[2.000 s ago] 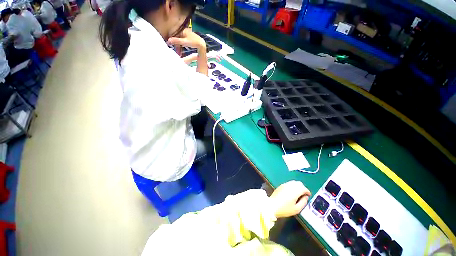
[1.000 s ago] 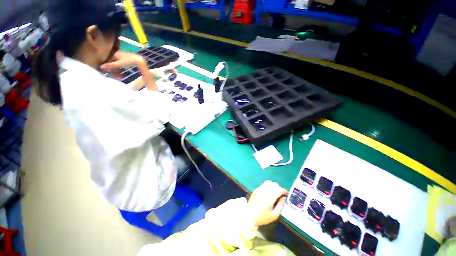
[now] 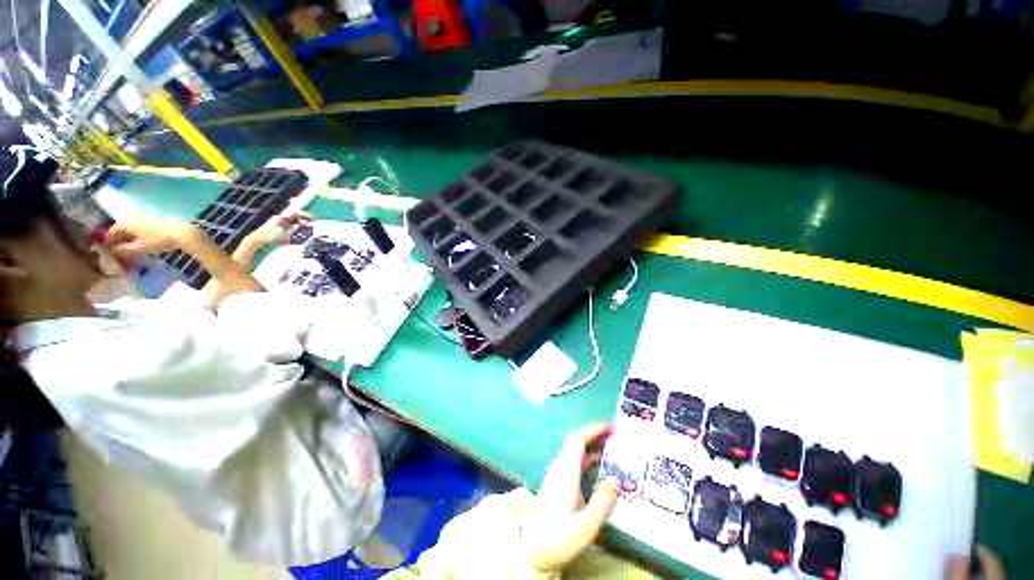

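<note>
Smartwatch heads without straps [image 3: 728,433] lie in two rows on a white foam mat [image 3: 771,329]. Most screens are dark with small red marks; one near the left of the front row [image 3: 669,482] shows a pale pattern. My left hand [image 3: 570,499] is at the mat's left edge, thumb and forefinger apart beside the leftmost front watch [image 3: 623,474]; whether they grip it is unclear. My right hand [image 3: 977,565] shows only as fingers at the mat's right edge, cut off by the frame's bottom.
A black compartment tray [image 3: 544,221] with a few units stands left behind the mat. A white square pad [image 3: 545,373] and white cable lie before it. Yellow and white papers [image 3: 1003,402] lie at the right. A neighbouring worker in white [image 3: 204,419] sits at the left.
The view has swung right and closer to the mat. My left hand has moved from the mat's corner to the leftmost front watch, its fingers more spread. My right fingers now show at the mat's right edge.
</note>
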